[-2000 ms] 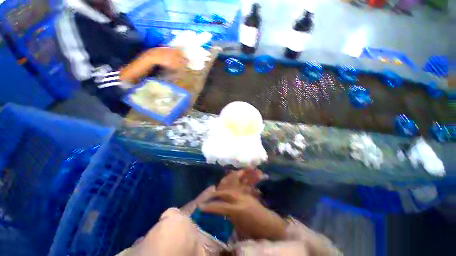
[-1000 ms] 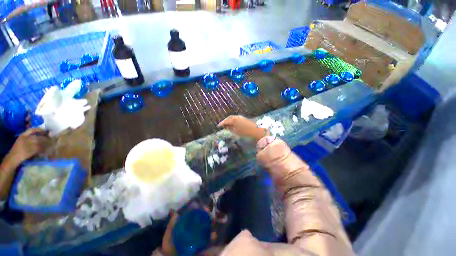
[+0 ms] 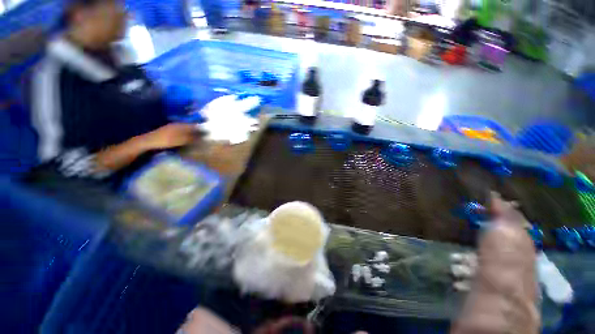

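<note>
My right hand [image 3: 505, 210] reaches over the brown mesh belt [image 3: 293, 189] at the right, beside a shiny blue item [image 3: 471, 210]. The hand is blurred and partly hidden by its pale sleeve, so I cannot tell whether it touches or grips that item. My left hand [image 3: 284, 325] is blurred and cut off by the bottom edge; what it holds is not visible. A white tub [image 3: 297, 233] with pale yellow inside stands on crumpled white wrapping [image 3: 264, 273] at the bench edge. Small white pieces [image 3: 370, 269] lie right of it.
Blue items also line the belt's far side. Two dark bottles [image 3: 310, 98] with white labels stand beyond it. A shallow blue tray [image 3: 212, 196] and a coworker [image 3: 107, 98] are at left, with a large blue crate [image 3: 280, 65] behind. White cloth [image 3: 554, 279] lies at the right.
The view has swung left since one second ago, bringing the coworker back in. My right hand now reaches farther over the belt. My left hand, which held a blue dome, is mostly out of frame.
</note>
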